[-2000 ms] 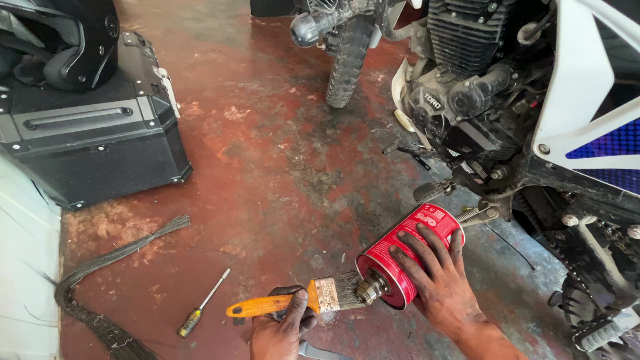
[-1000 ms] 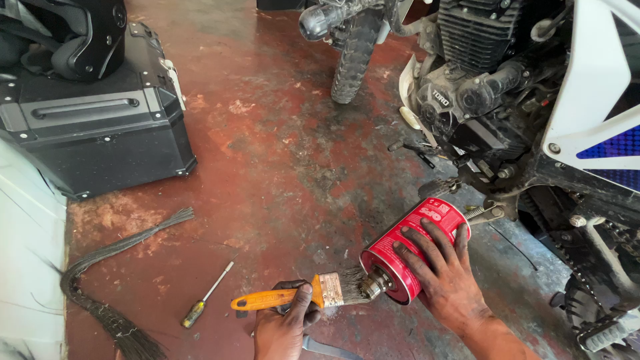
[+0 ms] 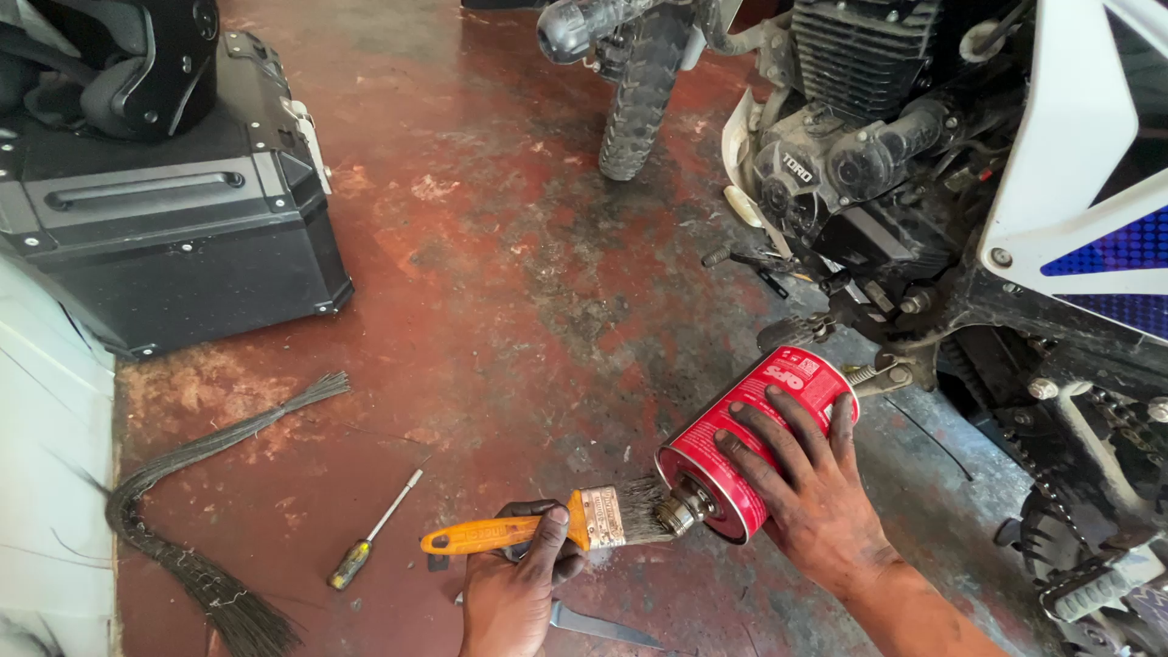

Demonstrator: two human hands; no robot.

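Observation:
My left hand (image 3: pixel 525 575) is closed around the orange handle of a paintbrush (image 3: pixel 520 531), whose dark bristles point right. With fingers spread over its side, my right hand (image 3: pixel 812 493) grips a red metal can (image 3: pixel 730 411), tilted so its metal spout (image 3: pixel 684 511) points down and left. The bristles are at the spout's mouth; liquid cannot be made out. Both hands bear dark stains. A metal blade (image 3: pixel 607 627) lies on the floor just below my left hand.
A motorcycle (image 3: pixel 876 173) stands at the right, its tyre (image 3: pixel 639 100) at top centre. At left are a black hard case (image 3: pixel 182 265) with a helmet (image 3: pixel 151 82) on it, a bundle of wire-like strands (image 3: pixel 164 547) and a screwdriver (image 3: pixel 374 529) on the red floor.

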